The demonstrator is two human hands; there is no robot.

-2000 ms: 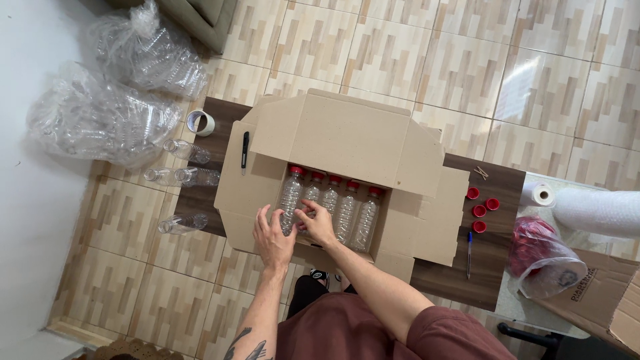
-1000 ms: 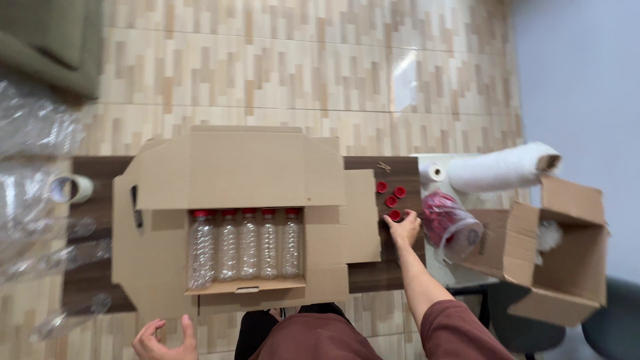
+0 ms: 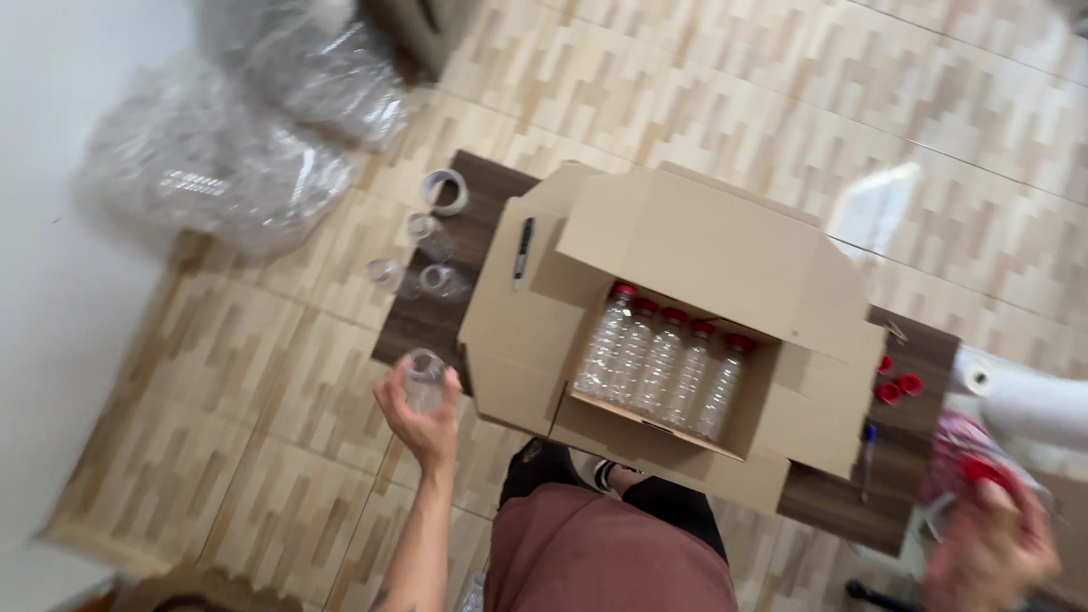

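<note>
My left hand (image 3: pixel 422 414) holds a clear plastic bottle (image 3: pixel 424 382) without a cap, beside the left end of the dark wooden table (image 3: pixel 408 327). At the lower right, my blurred right hand (image 3: pixel 990 535) has a red cap (image 3: pixel 986 473) at its fingertips. Between the hands an opened cardboard box (image 3: pixel 680 234) holds a row of clear plastic bottles (image 3: pixel 659 370) with red caps on. More red caps (image 3: pixel 909 384) lie on the table to the box's right. Several uncapped bottles (image 3: pixel 442 279) stand at the table's left end.
A tape roll (image 3: pixel 445 191) lies at the table's left corner, and a black marker (image 3: pixel 524 248) on a box flap. A blue pen (image 3: pixel 868 459) is at right, near a white wrap roll (image 3: pixel 1037 414) and a bag of red items (image 3: pixel 956 438). Large clear bags (image 3: pixel 221 161) stand upper left.
My left hand now grips an uncapped bottle; it was empty a second ago. My right hand has come away from the caps on the table with a red one. The view has turned.
</note>
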